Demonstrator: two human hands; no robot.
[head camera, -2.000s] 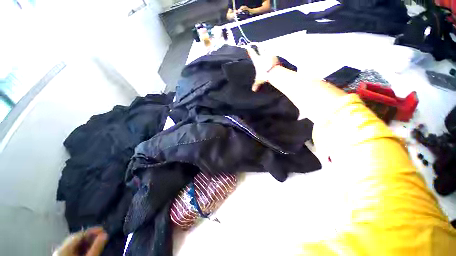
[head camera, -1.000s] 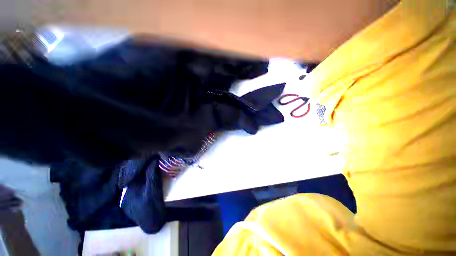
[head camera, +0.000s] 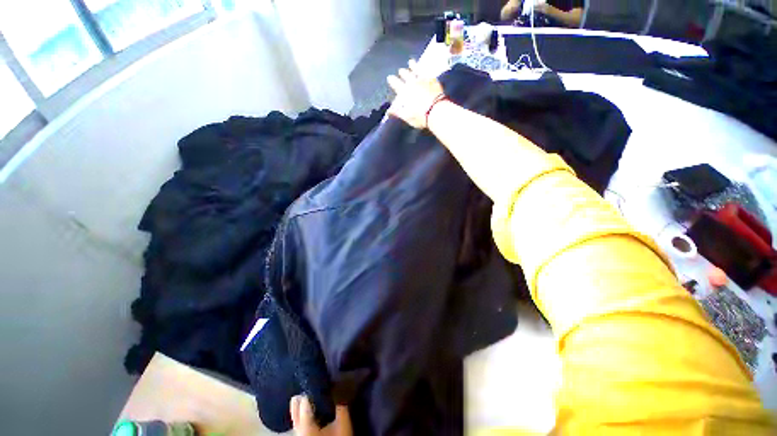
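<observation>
A black garment (head camera: 366, 247) lies spread over the table's front part, its smooth panel facing up and a rough, woolly dark part (head camera: 285, 366) at its lower left. A small white tag shows there. My right hand (head camera: 415, 95) lies on the garment's far upper edge, fingers spread, a red band at the wrist. My left hand (head camera: 319, 417) is at the bottom edge, partly cut off, with its fingers closed around the lower woolly part.
A large black fabric heap (head camera: 238, 196) is at left. A red item (head camera: 745, 234), a white ring (head camera: 682, 246) and glittery silver pieces (head camera: 733, 319) lie at right. Bottles (head camera: 456, 36) stand at the back. A person's hands (head camera: 532, 10) show beyond. A green-topped object (head camera: 128, 428) is at lower left.
The garment has been swung over and now lies spread, hiding the striped bundle. My right hand is at its far edge; my left hand has come onto its near end. The view has shifted.
</observation>
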